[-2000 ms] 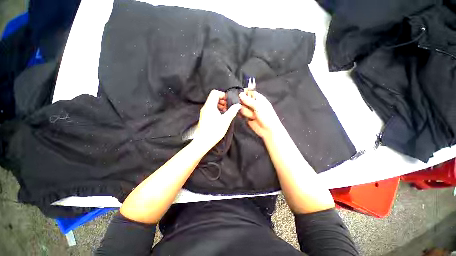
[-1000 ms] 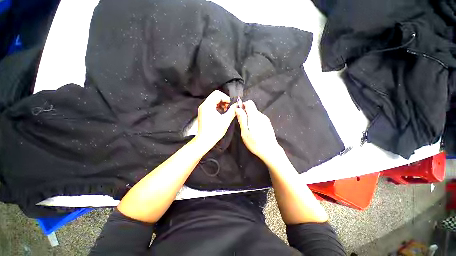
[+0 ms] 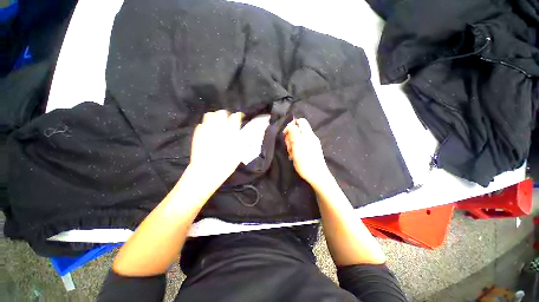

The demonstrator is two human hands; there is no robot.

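Note:
The black jacket (image 3: 177,76), specked with pale lint, lies spread in front of me. My left hand (image 3: 216,144) is blurred and rests over its middle, fingers pointing away from me and no grip visible. A white patch (image 3: 254,141) shows through an opening beside that hand. My right hand (image 3: 304,150) is curled just right of the opening. The thread snips are almost wholly hidden in it; only a small dark tip shows at the fingertips. A small grey tab (image 3: 282,107) lies above and between the hands. A cord loop (image 3: 248,195) lies below them.
Another black garment (image 3: 473,100) with a metallic zipper lies on the white table (image 3: 408,124) at right. Red plastic stools (image 3: 416,226) stand under the table's right edge. A blue plastic item (image 3: 85,257) is below the left edge. A pale looped thread (image 3: 57,131) lies on the jacket's left part.
My left hand has let go of the grey tab and moved left. My right hand has moved slightly right, away from the tab. The white patch in the opening shows larger between the hands.

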